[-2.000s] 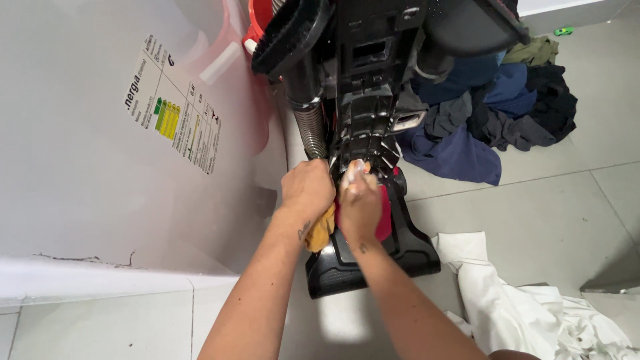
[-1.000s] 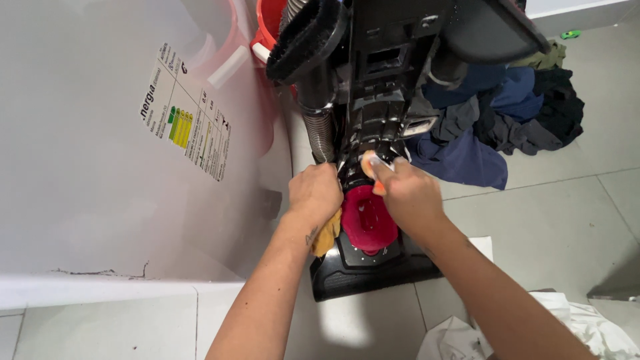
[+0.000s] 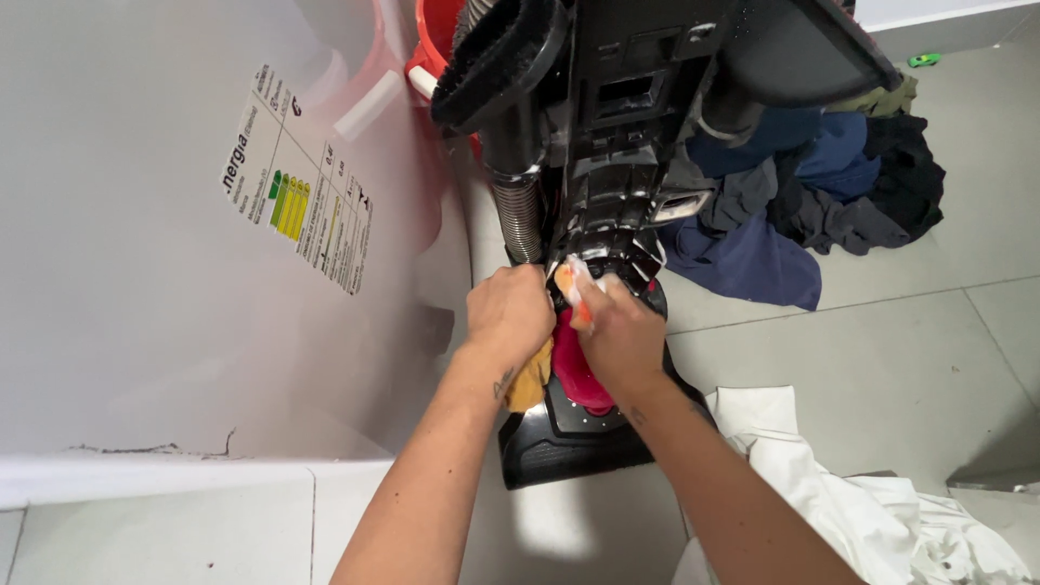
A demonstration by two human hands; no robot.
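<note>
An upright vacuum cleaner, black with wet or soapy patches, stands on the tiled floor. My left hand is closed on a yellow-brown cloth at the left side of its lower body, just below a ribbed hose. In my right hand is a small white and orange thing, perhaps a brush, blurred and foamy, against the base of the black body. Under that hand lies a red, rounded part of the floor head. A dusting brush attachment is at the upper left.
A white appliance with an energy label rises on the left. Behind the hose is a red bucket. Dark clothes are heaped at the right, white cloth at the lower right. A small green toy car lies near the wall.
My right hand has moved down and left from where it was a second ago, again covering part of the red piece. The left hand stays at the same place on the vacuum cleaner.
</note>
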